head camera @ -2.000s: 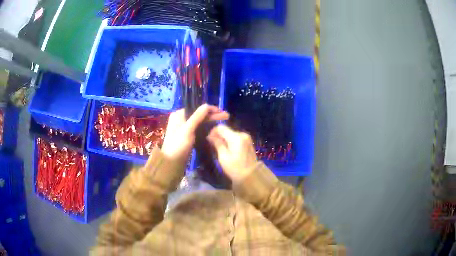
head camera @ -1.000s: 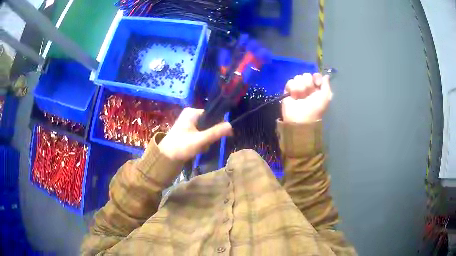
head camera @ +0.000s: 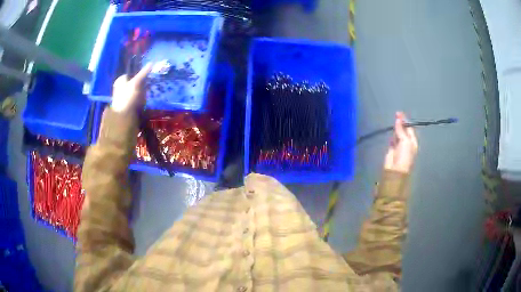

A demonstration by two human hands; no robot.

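Observation:
My left hand (head camera: 128, 91) is at the left, over the front left part of the bin of small loose parts (head camera: 98, 68). It is closed on the bundle of leads (head camera: 153, 142), whose red tips point up over that bin and whose dark lower ends hang down over the bin of red leads. My right hand (head camera: 401, 142) is out to the right over the grey floor. It holds a black cable lead (head camera: 374, 134) between its fingertips, roughly level, with a bluish tip at the right. The large blue bin (head camera: 347, 114) holds rows of black leads, silvery ends at the back, red and blue tips at the front.
The bin of red leads (head camera: 183, 140) is under the small-parts bin. At the left are a blue bin (head camera: 54, 114) and another bin of red leads (head camera: 54, 188). A green-topped bench (head camera: 74, 34) is at the upper left. Black leads (head camera: 200, 8) lie at the top. Yellow-and-black tape (head camera: 352, 23) marks the floor.
My left hand has moved left with the bundle, from between the bins to over the small-parts bin. My right hand has moved further right and down, now holding a lead apart from the bundle.

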